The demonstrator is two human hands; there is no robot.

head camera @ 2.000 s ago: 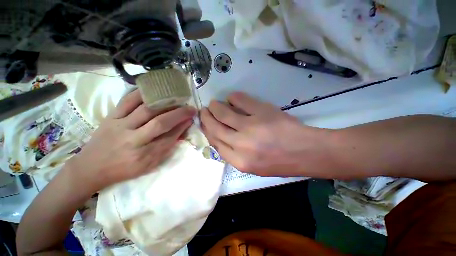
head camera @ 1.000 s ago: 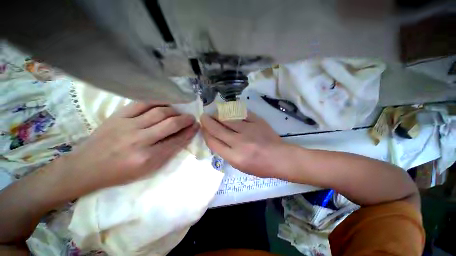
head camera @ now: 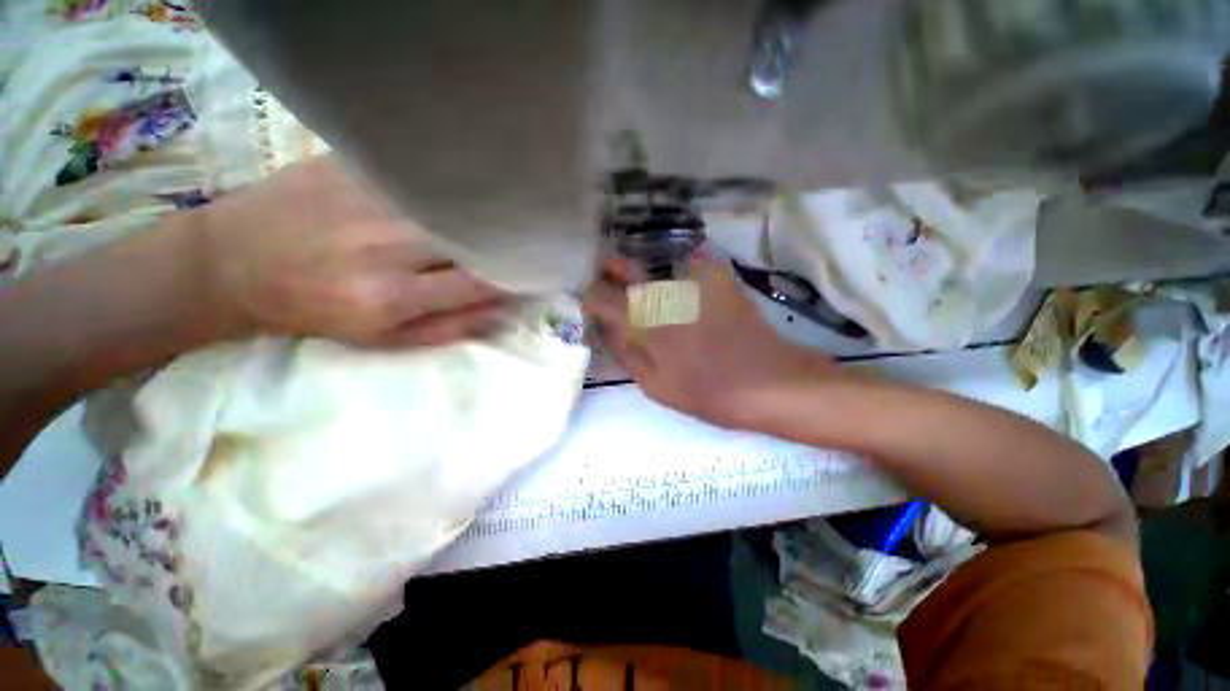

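The floral-print garment is heaped at the left. A plain cream piece hangs over the table's front edge. The white-grey sewing machine head hides the needle area. My left hand lies on the cream cloth, its fingertips partly behind the machine head. My right hand is right of the cloth, behind the ribbed cream tension knob; its fingertips are near the cloth's edge, and whether they grip it cannot be told. Dark thread snips lie right of the machine.
Cut floral pieces lie right of the snips. A tan bundle and pale cloth are at the far right. A measuring tape strip runs along the table's front edge. Floral scraps and something blue are below the table.
The view has shifted, with the machine head now covering more. The cream cloth and my left hand have moved up and away from the front edge, uncovering more of the measuring strip.
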